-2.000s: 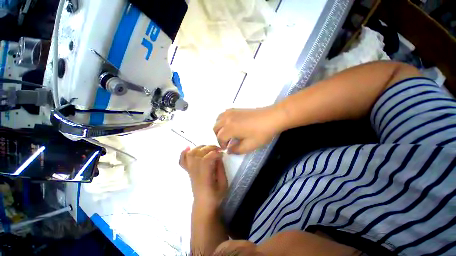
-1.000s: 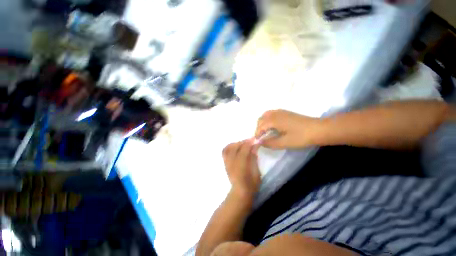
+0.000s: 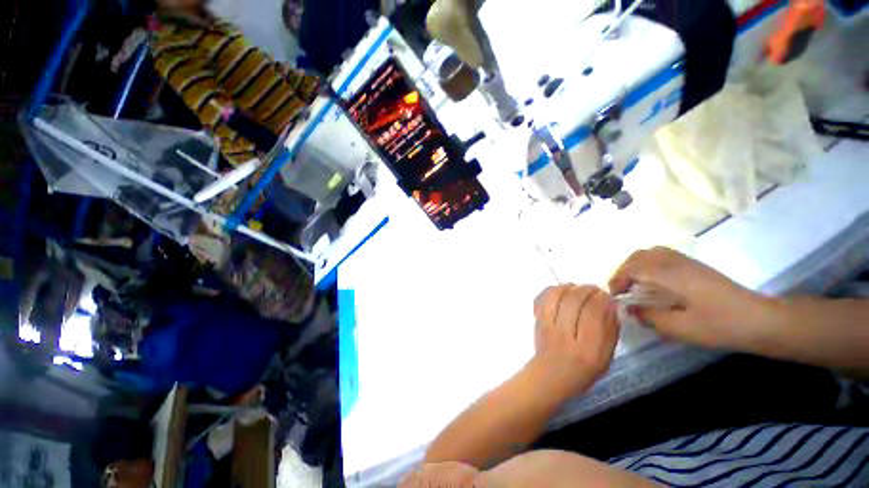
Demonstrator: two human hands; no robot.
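Note:
A small pale fabric piece (image 3: pixel 640 299) is pinched between the fingertips of my two hands, over the white table in front of the sewing machine. My left hand (image 3: pixel 577 334) holds its left end with bent fingers. My right hand (image 3: pixel 688 297) holds the other end between thumb and fingers. Most of the piece is hidden by the fingers or washed out by the lamp. The hands are apart from the needle area (image 3: pixel 602 187) of the white sewing machine.
Cream fabric (image 3: pixel 732 157) lies crumpled beyond the hands at the right. A phone (image 3: pixel 412 141) with a lit red-orange screen stands left of the machine head. An orange item (image 3: pixel 794 30) is at the upper right. A person in a striped top (image 3: pixel 224 71) is at the upper left.
The view has swung left, so the phone, the other person and the workshop floor show more. Both hands keep the pale piece between them near the table's front edge.

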